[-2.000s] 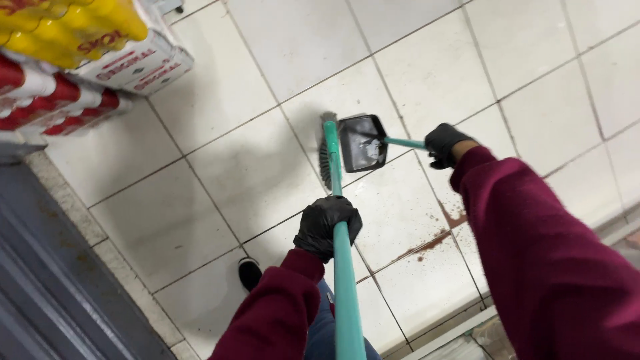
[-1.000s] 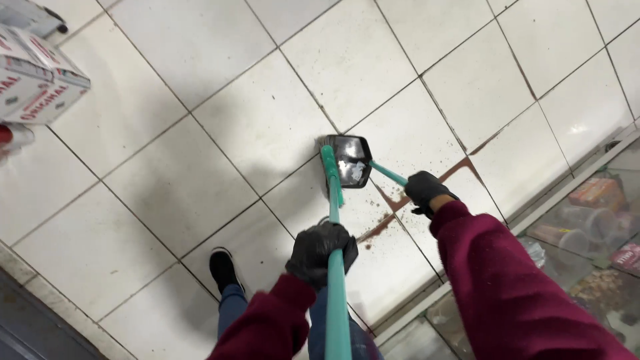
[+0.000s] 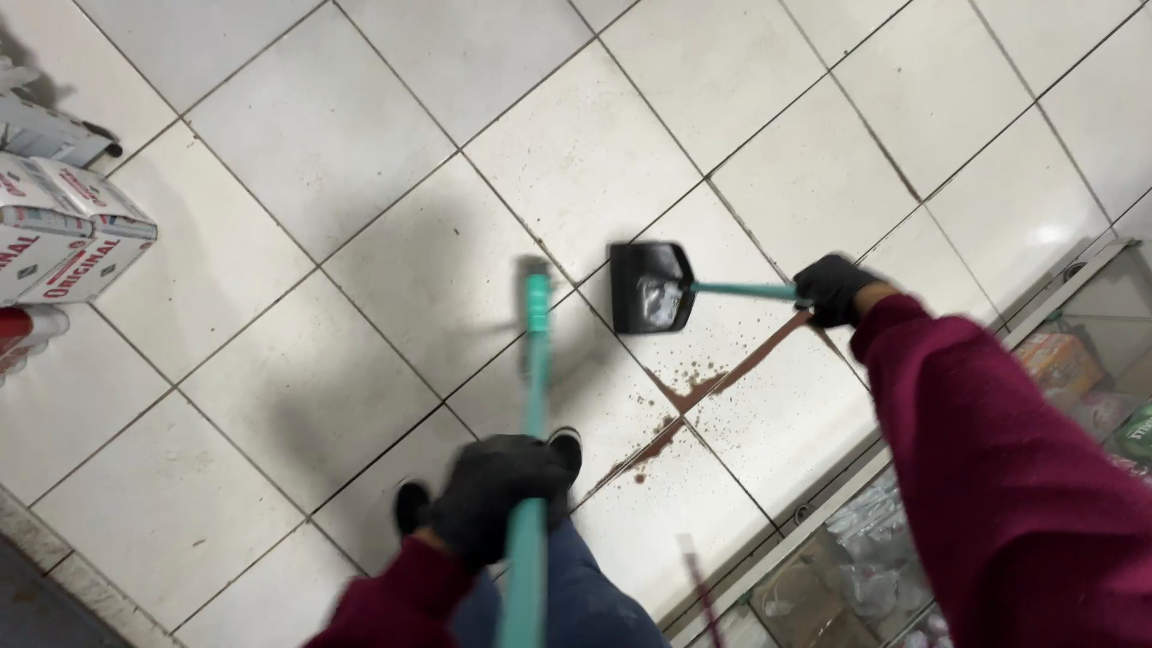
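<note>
My left hand (image 3: 504, 490), in a black glove, grips the teal handle of a broom (image 3: 537, 360), whose blurred head is over the tiles left of the dustpan. In a matching glove, my right hand (image 3: 832, 288) holds the thin teal handle of a black dustpan (image 3: 650, 288). The pan lies apart from the broom, with something pale and shiny in it. A reddish-brown spill (image 3: 697, 393) with scattered specks runs along the tile joints below the dustpan and my right hand.
White cartons (image 3: 81, 234) and red-and-white packs (image 3: 27, 333) stand at the left. A low glass-fronted case (image 3: 864, 540) with packaged goods runs along the lower right. My black shoes (image 3: 414, 506) are on the floor below the broom head.
The broom head has moved left, away from the dustpan beside which it was one second ago. Both hands keep their holds.
</note>
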